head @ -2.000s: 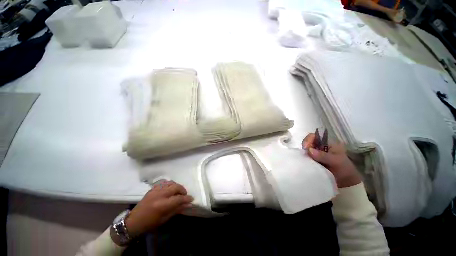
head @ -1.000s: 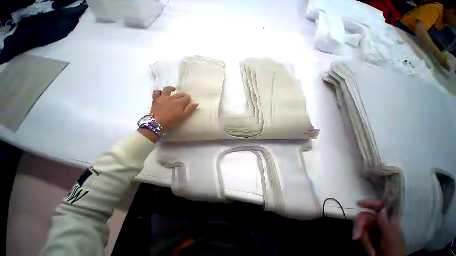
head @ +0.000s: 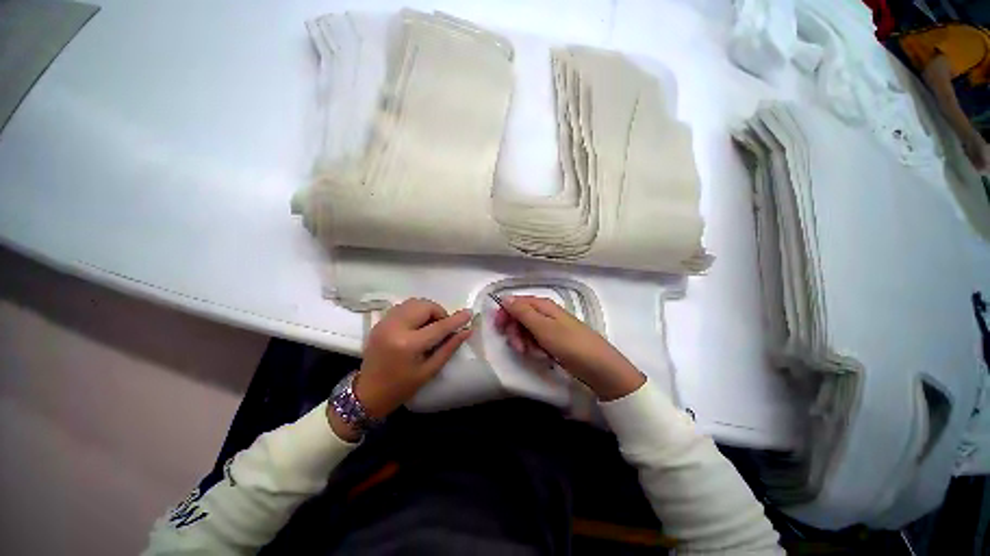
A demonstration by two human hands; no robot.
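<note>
A stack of white cut panels point(head: 635, 310) lies at the table's front edge, with a curved cut-out facing me. My left hand point(head: 413, 345) pinches the panel fabric at the left side of the cut-out, fingers closed on the edge. My right hand point(head: 559, 335) is at the cut-out, close to the left fingertips, closed around small snips. Only the thin dark tip of the snips point(head: 496, 298) shows, at the cut-out's edge; the rest is hidden in the hand. A folded-back beige panel stack point(head: 434, 141) with a U-shaped gap lies just beyond.
A second large panel stack point(head: 868, 282) lies at the right, with an oval opening. Crumpled white pieces point(head: 809, 38) lie at the far right. A person in orange point(head: 955, 60) is at the upper right. A grey-beige sheet point(head: 38, 38) is at the upper left.
My left hand has come down from the beige stack to the white panels. My right hand has moved left from the right-hand stack to the cut-out. The view has shifted.
</note>
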